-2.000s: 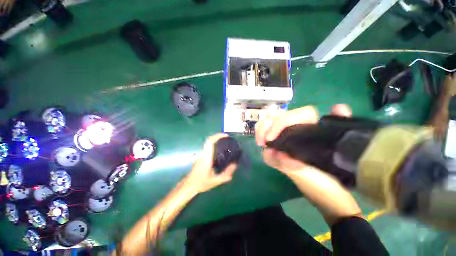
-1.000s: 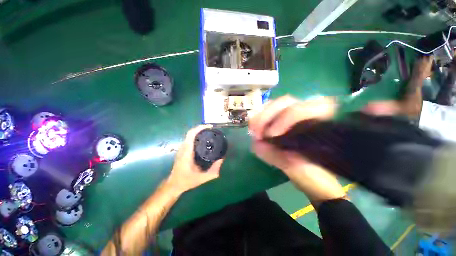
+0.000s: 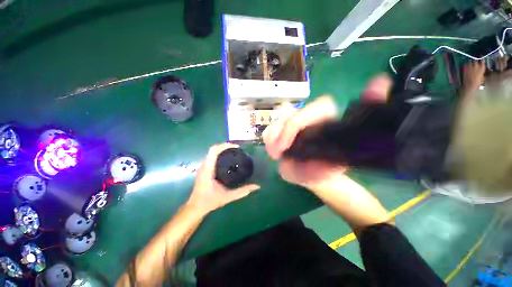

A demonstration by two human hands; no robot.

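My left hand (image 3: pixel 210 182) holds a black cylindrical housing (image 3: pixel 234 167) on the green bench, its round end with small holes facing up. The thumb is a little apart from it at the front. My right hand (image 3: pixel 306 147) grips a large black electric screwdriver (image 3: pixel 387 134) with a yellowish tape band, blurred near the camera. Its tip is hidden by my fingers, close to the front ledge of the white screw feeder (image 3: pixel 266 88). I cannot tell whether a screw is on the tip.
A grey base part (image 3: pixel 173 100) lies left of the feeder. LED assemblies (image 3: pixel 60 153) and grey round caps (image 3: pixel 79 223) cluster at the left, one glowing pink. A black cylinder (image 3: pixel 199 17) lies at the back. A slanted post (image 3: pixel 359 25) and another person's hand (image 3: pixel 473 74) are at the right.
Since two seconds ago the view has shifted and shows things closer. Compared with one second ago, my right hand is slightly further left and my left thumb has opened off the housing.
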